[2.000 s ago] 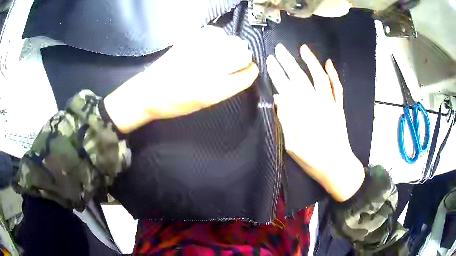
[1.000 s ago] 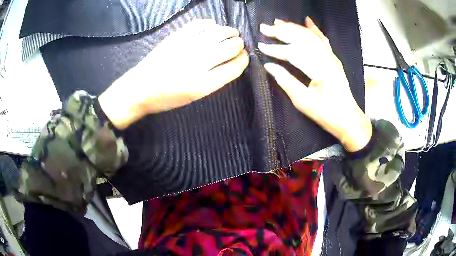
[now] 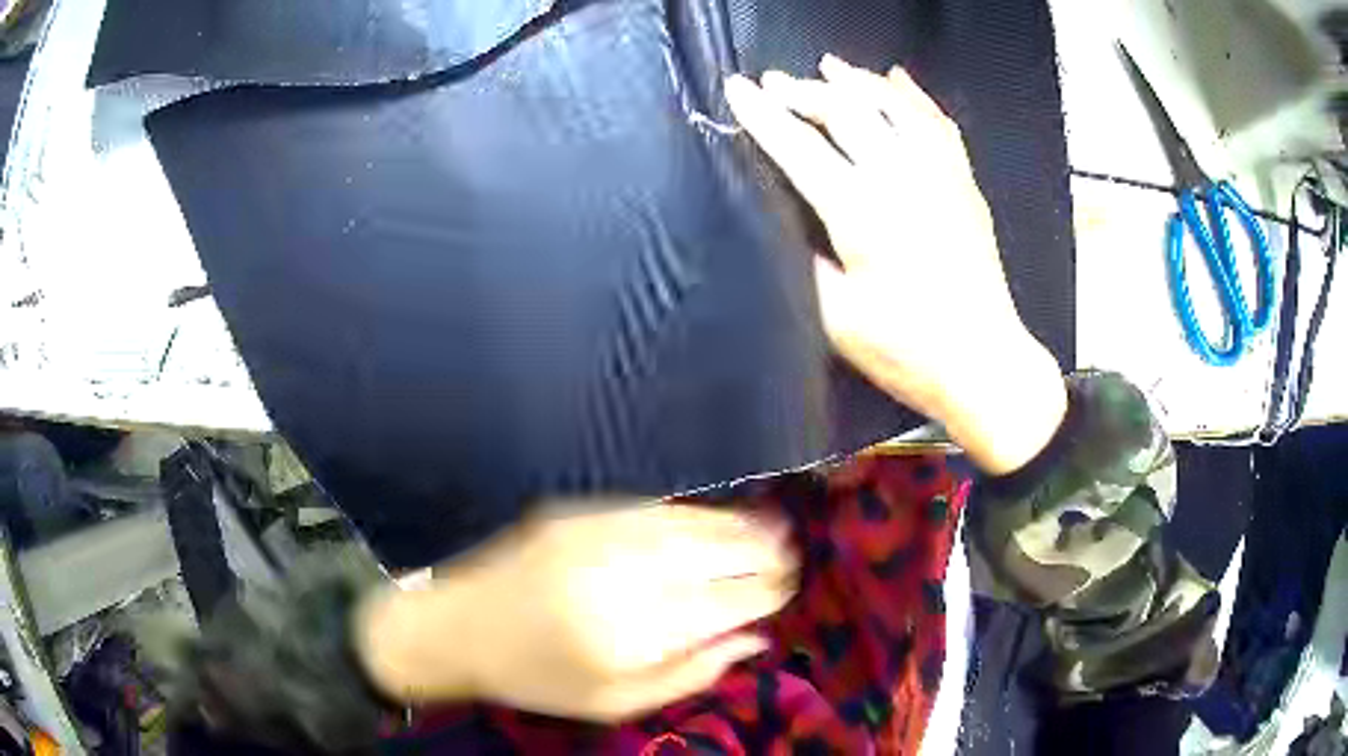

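A large dark cut panel (image 3: 444,281) covers the table in front of me, its lower edge hanging over the table's front edge. A seam runs from the top centre down towards me, partly under my right hand. My right hand (image 3: 902,236) lies flat on the panel beside the seam, its fingers pointing up and left. My left hand (image 3: 606,606) is blurred at the panel's lower edge, in front of my red-and-black clothing; whether it grips the cloth I cannot tell. A second dark panel (image 3: 311,37) lies at the upper left.
Scissors with blue handles (image 3: 1221,281) lie on the white table (image 3: 1124,310) to the right. Thin dark cords (image 3: 1294,325) lie beyond them. Part of the pale machine (image 3: 1257,67) shows at the upper right. Dark cloth hangs below the table at the right.
My left hand has moved from beside the seam down to the panel's lower edge. My right hand stays near the seam. The cloth has shifted towards me from its place two seconds ago.
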